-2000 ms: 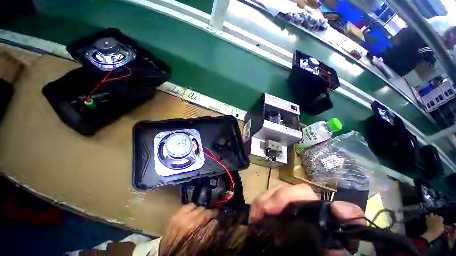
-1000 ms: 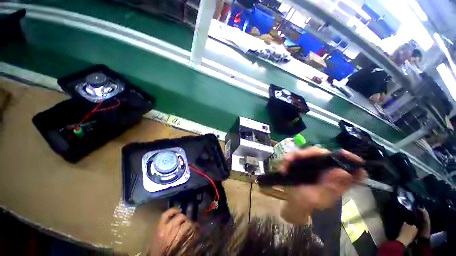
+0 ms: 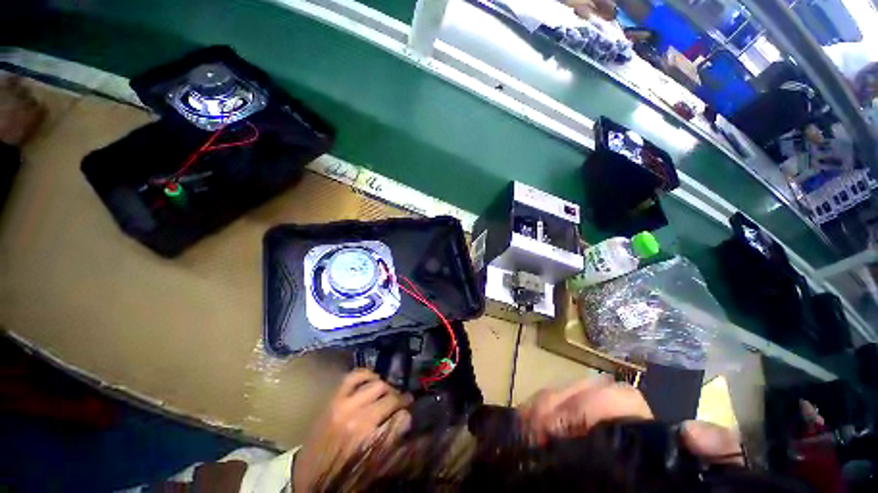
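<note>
An opened black speaker cabinet lies in front of me. Its upper shell (image 3: 433,252) bears the speaker driver (image 3: 351,279), with red wires (image 3: 448,323) looping to the lower shell (image 3: 462,371), which has a green dot at the wire ends. My left hand (image 3: 361,414) grips the lower shell's left part with curled fingers. My right hand (image 3: 592,400) is at the bottom edge, closed around the dark screwdriver (image 3: 655,443). Dark hair hides much of the tool, its tip and the lower shell's near part.
A second open cabinet (image 3: 226,178) lies upper left, partly over the belt rail. Right of the work stand the screw feeder (image 3: 528,260), a green-capped bottle (image 3: 611,258) and a clear bag (image 3: 645,313) on a cardboard tray. More cabinets sit along the green belt (image 3: 385,106). Another person's hand shows far left.
My right hand with the screwdriver swung up beside the feeder one second ago and is now back low near the lower shell. My left hand stays at the shell. The view has shifted.
</note>
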